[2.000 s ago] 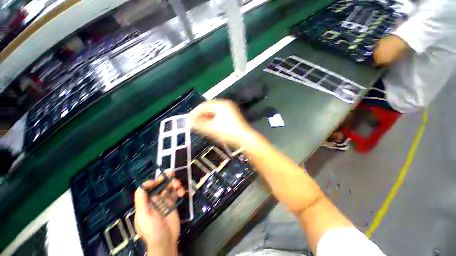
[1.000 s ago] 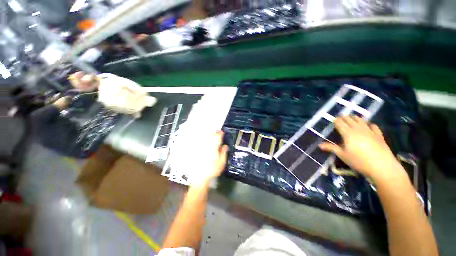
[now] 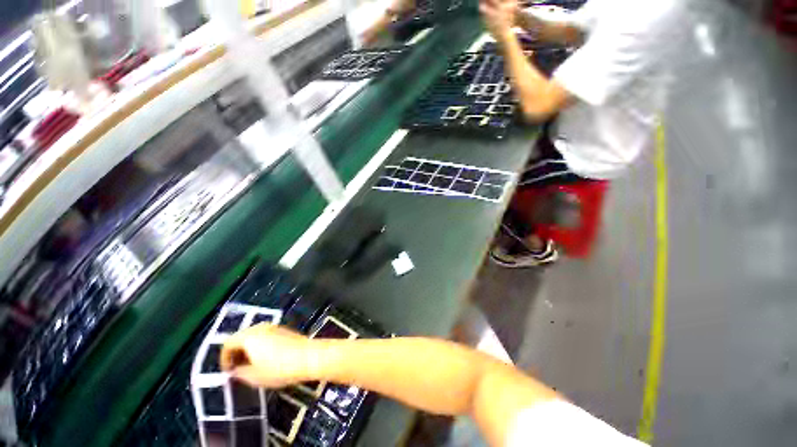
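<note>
My right hand reaches in from the lower right. Its fingers are bent together over the carrier sheet; whether they pinch anything is blurred. The carrier sheet is a white grid with open cells at its upper end and dark pieces lower down, cut off by the bottom edge. It lies over the black tray. Phone housings with yellowish frames show in the tray, right of the sheet and below my forearm. My left hand is out of the picture.
Spare lens sheets and a small white card lie on the bench beyond the tray. A green strip runs along the left. A person in white sits near another tray, by a red stool.
The view has swung right, away from the white sheet pile. My left hand has left the picture. My right hand's fingers, spread over the sheet before, are now bent together near its upper end.
</note>
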